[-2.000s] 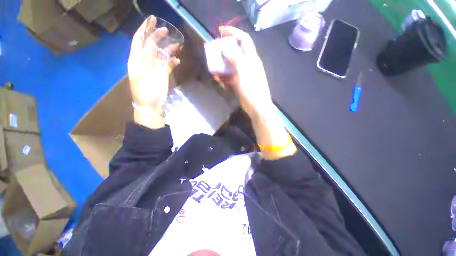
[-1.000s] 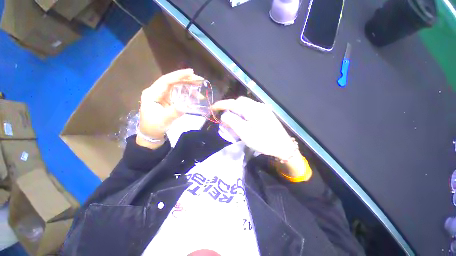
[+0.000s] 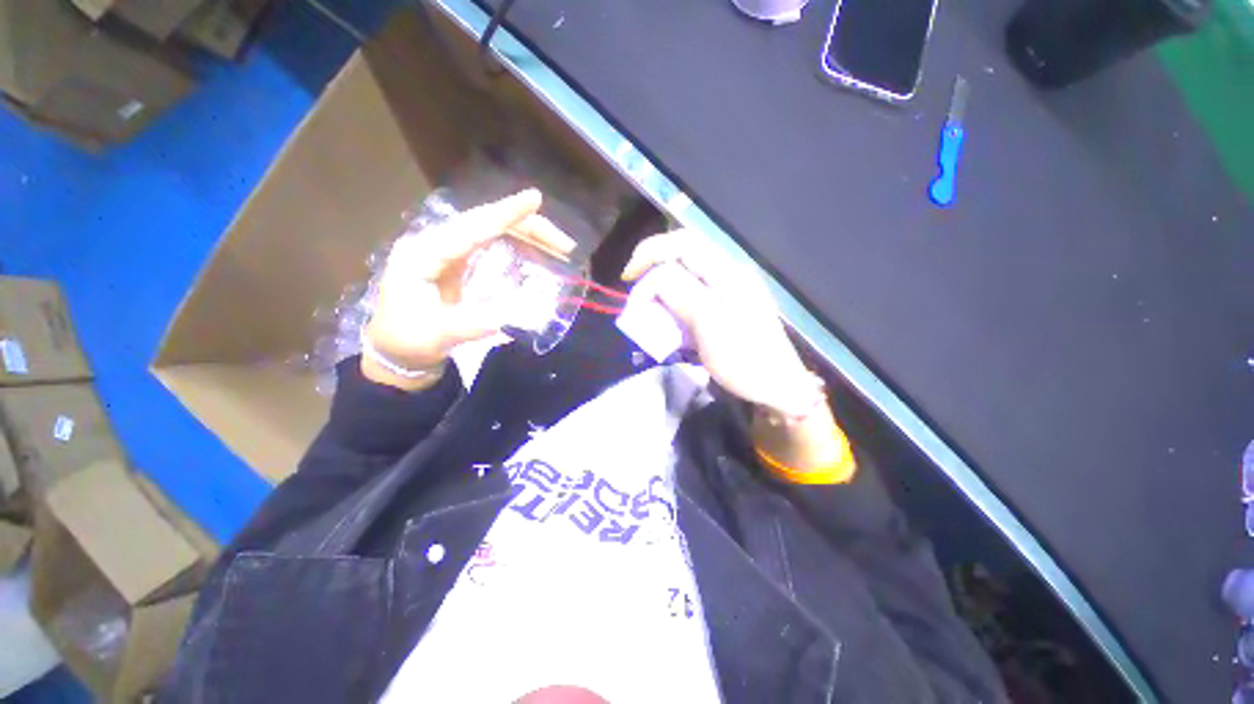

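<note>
My left hand (image 3: 437, 282) is closed around a clear plastic cup (image 3: 553, 319), its rim turned toward my right hand. My right hand (image 3: 708, 310) holds a pale housing (image 3: 649, 325) by its side, a short way from the cup. Red lead wires (image 3: 594, 294) run between the housing and the inside of the cup. A whitish part shows blurred inside the cup; I cannot tell its shape. The two pieces are apart, joined only by the wires, above my lap.
An open cardboard carton (image 3: 275, 282) with clear covers (image 3: 344, 330) is left of my lap. The black bench (image 3: 1086, 344) at right bears a smartphone (image 3: 882, 44), a blue-handled tool (image 3: 946, 162), a black tumbler (image 3: 1086, 35) and pale units (image 3: 1242, 591) at the far right edge.
Both hands came together over the lap from farther forward and apart. Since one second ago, the pale housing has turned into clearer view and the red wires are stretched straighter between it and the cup.
</note>
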